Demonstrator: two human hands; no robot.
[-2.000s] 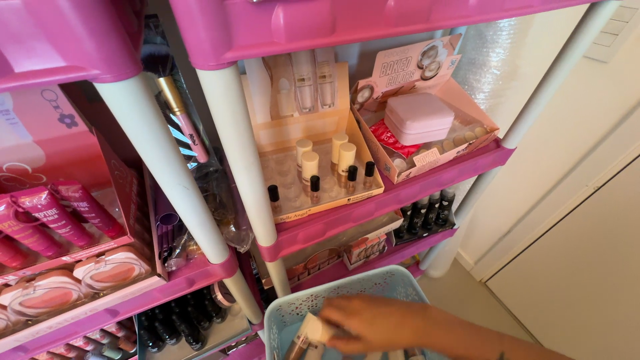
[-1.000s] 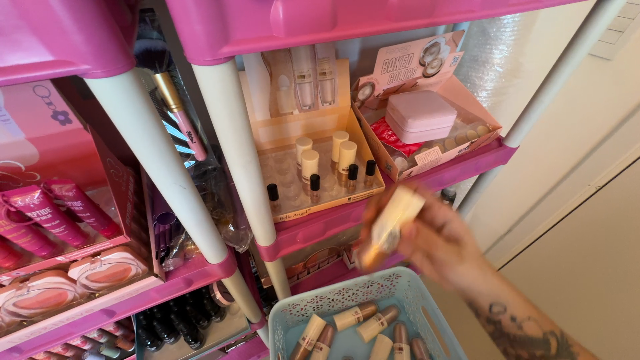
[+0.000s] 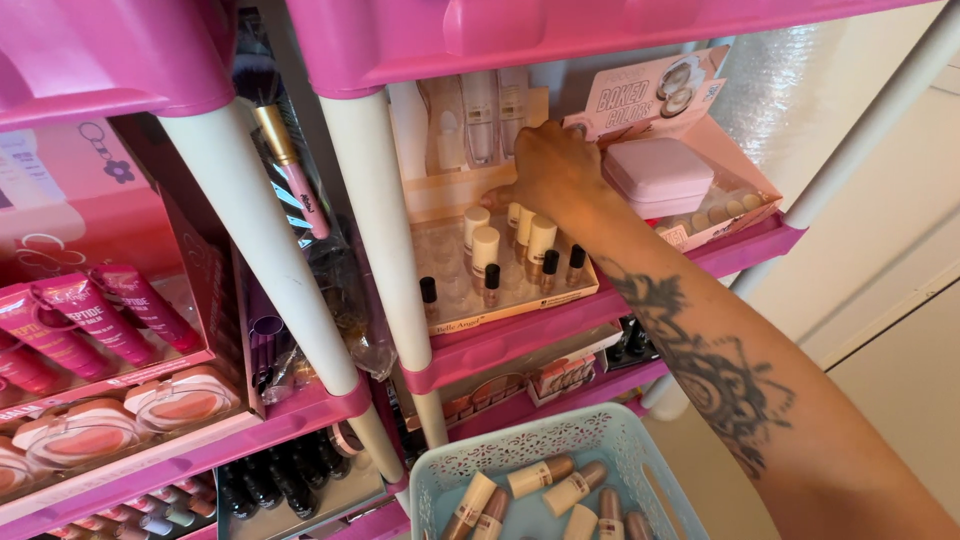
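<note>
My right hand (image 3: pixel 555 169) reaches into the back right of a peach cardboard display box (image 3: pixel 517 306) on the pink shelf. Its fingers curl down around a cream-capped makeup bottle, mostly hidden behind the hand. Several cream-capped bottles (image 3: pixel 485 251) and small black-capped bottles (image 3: pixel 491 285) stand upright in the clear insert of that box, just below the fingers. A light blue plastic basket (image 3: pixel 525 442) below holds more cream-capped bottles (image 3: pixel 576 486) lying loose. My left hand is not in view.
A pink display box (image 3: pixel 739 225) with a pink square case (image 3: pixel 660 176) sits right of my hand. White shelf posts (image 3: pixel 375 225) rise at the left. Pink lip balm tubes (image 3: pixel 112 315) and blush compacts (image 3: pixel 180 401) fill the left shelf; a makeup brush (image 3: pixel 289 165) hangs between the units.
My right hand was over the basket, then lifted a cream-capped bottle above it. Now the hand has moved up and away into the peach display box.
</note>
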